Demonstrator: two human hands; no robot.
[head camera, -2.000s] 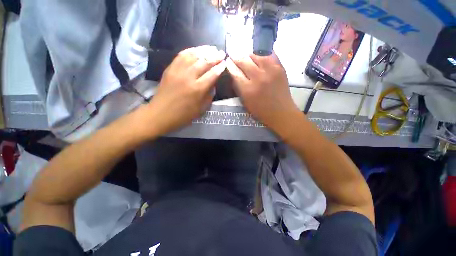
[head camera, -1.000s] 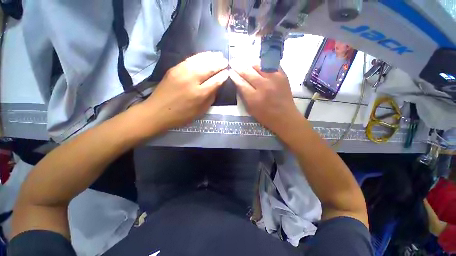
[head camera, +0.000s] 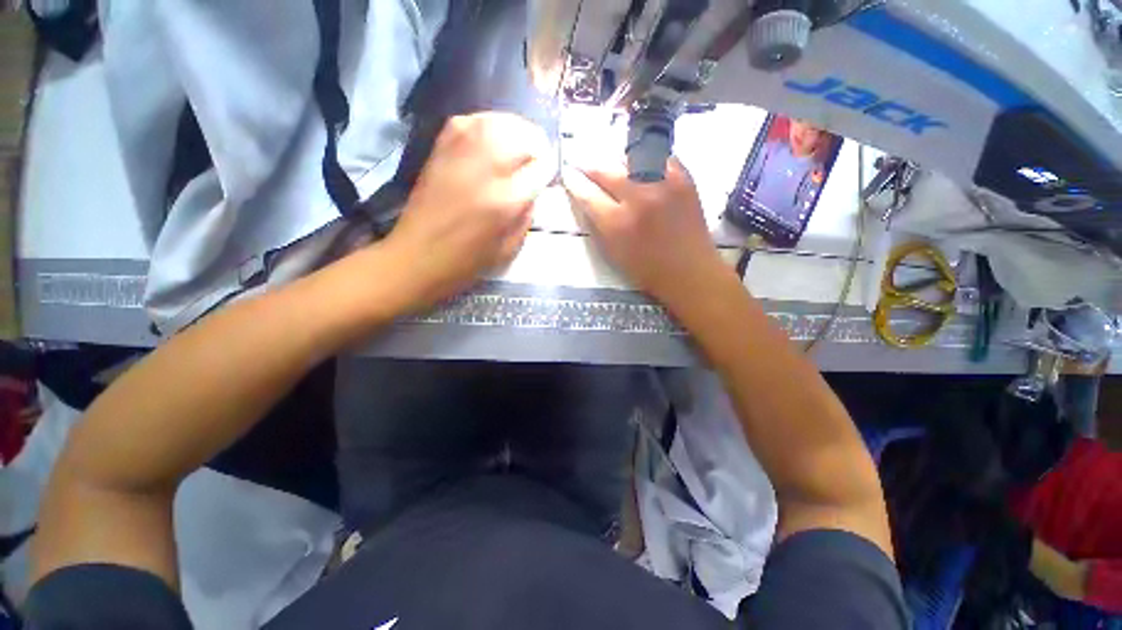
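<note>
A light grey garment (head camera: 252, 160) with dark strips (head camera: 330, 111) lies over the left of the table and runs toward the lit needle area (head camera: 578, 92). My left hand (head camera: 474, 197) is bent over the black panel (head camera: 480, 62) just left of the needle, fingertips pressed together on its edge. My right hand (head camera: 646, 222) is beside it, thumb and fingers pinched near the same edge, below the grey cylindrical attachment (head camera: 650, 145). The cloth between the fingertips is mostly washed out by the lamp and covered by the fingers.
The white sewing machine head (head camera: 861, 99) is above. A smartphone (head camera: 785, 185), yellow-handled scissors (head camera: 914, 295), dark green snips (head camera: 983, 308) and silver metal parts (head camera: 888, 185) lie right. A ruler strip (head camera: 554, 314) lines the front edge. Grey cloth (head camera: 701, 492) hangs below. Another person's red sleeve (head camera: 1077, 505) shows lower right.
The black cloth has moved up toward the needle; white table now shows between my hands where its lower end was. The view has shifted slightly, and the red sleeve at right has come further in.
</note>
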